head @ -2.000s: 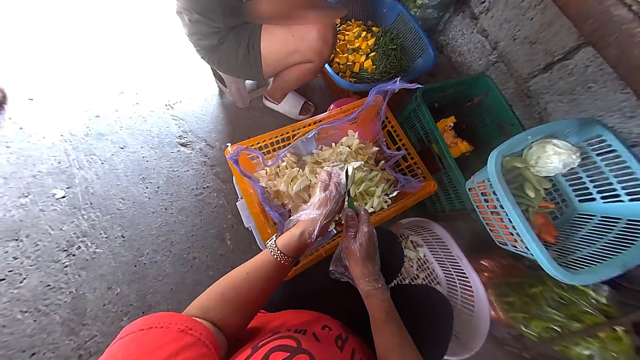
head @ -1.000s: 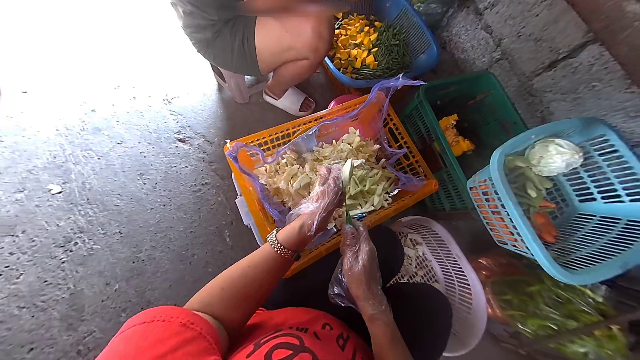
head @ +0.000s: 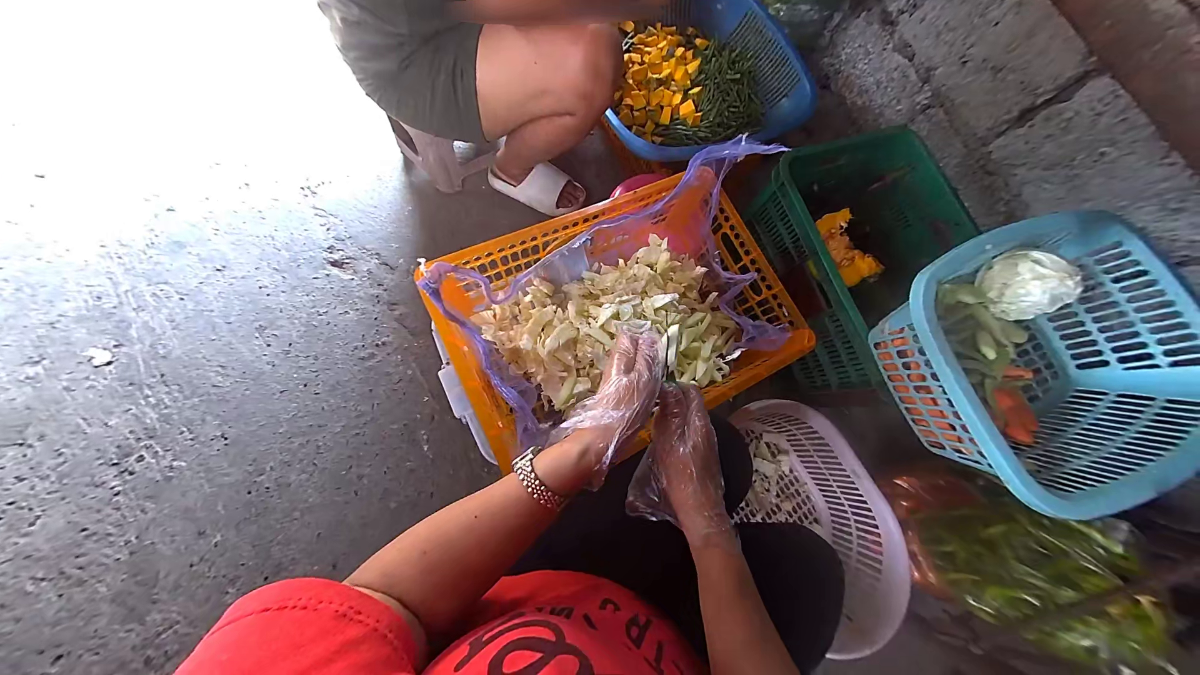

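Note:
My left hand [head: 623, 389], in a clear plastic glove and with a metal watch at the wrist, reaches over the near edge of an orange plastic crate [head: 548, 246]. Its fingers are around a pale vegetable piece [head: 662, 330], mostly hidden by them. Just right of it, my right hand [head: 682, 436], also gloved, is closed on a knife [head: 669, 366] whose narrow dark blade points up beside the left fingers. Cut pale vegetable pieces [head: 600, 309] are heaped in the crate on a purple mesh bag [head: 511, 375] that lines it.
A person [head: 544, 75] squats beyond the crate near a blue basket [head: 797, 94] of cut squash and green beans. Rightward stand a green crate [head: 937, 178] with orange squash and a light blue basket [head: 1116, 375] with vegetables. A pale basket [head: 867, 534] is beside my knee. Stone blocks border the right.
The pale piece that stood up from my left fingers one second ago is now lower and mostly hidden, with both hands closer together over the crate's near edge.

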